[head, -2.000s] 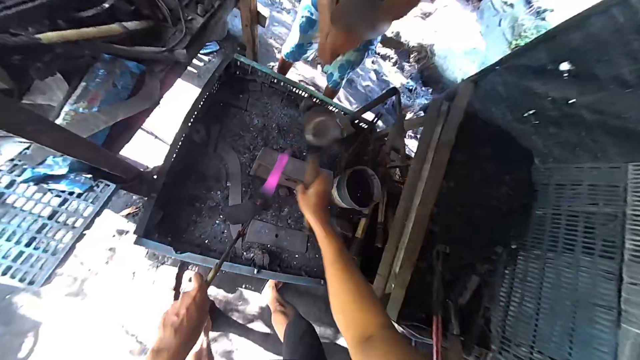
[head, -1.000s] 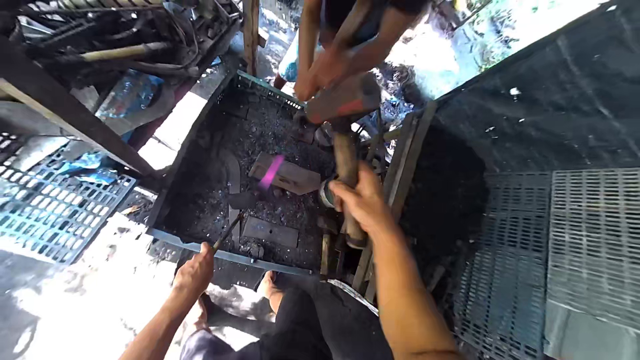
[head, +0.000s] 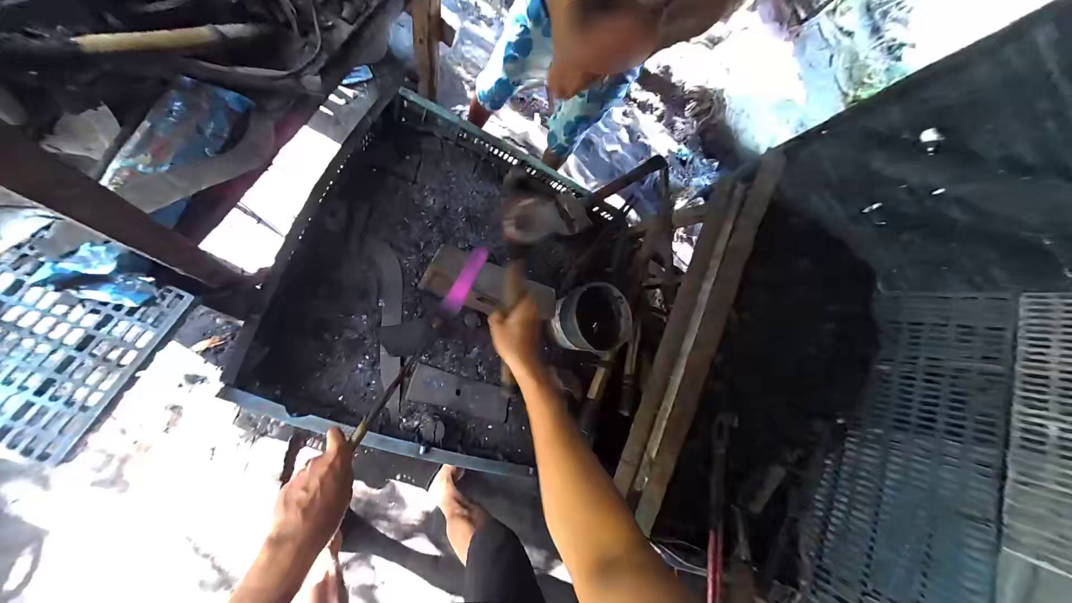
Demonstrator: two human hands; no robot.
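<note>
My left hand (head: pixel 318 494) grips the end of a pair of long metal tongs (head: pixel 387 400), which reach over the near rim into the shallow tray (head: pixel 335 419). Beyond their dark tip a glowing piece of hot metal (head: pixel 466 280) lies across a flat metal block (head: pixel 494 286) in the tray. My right hand (head: pixel 517 331) is closed on the wooden handle of a hammer, whose blurred head (head: pixel 529 219) is above the far right part of the block. Just right of that hand is a round metal can (head: pixel 593 318) with dark contents.
Another person (head: pixel 603 42) stands beyond the tray's far rim, arms blurred. Hammers and other tools (head: pixel 599 381) lie by a wooden beam (head: pixel 699 335) at right. Plastic grates (head: pixel 930 419) stand farther right, another (head: pixel 75 368) at left. A second flat plate (head: pixel 456 392) lies nearer in the tray.
My right hand has moved the hammer down and away from me, toward the block. The co-worker's hammer, over the tray a second ago, has gone from there. My left hand still holds the tongs.
</note>
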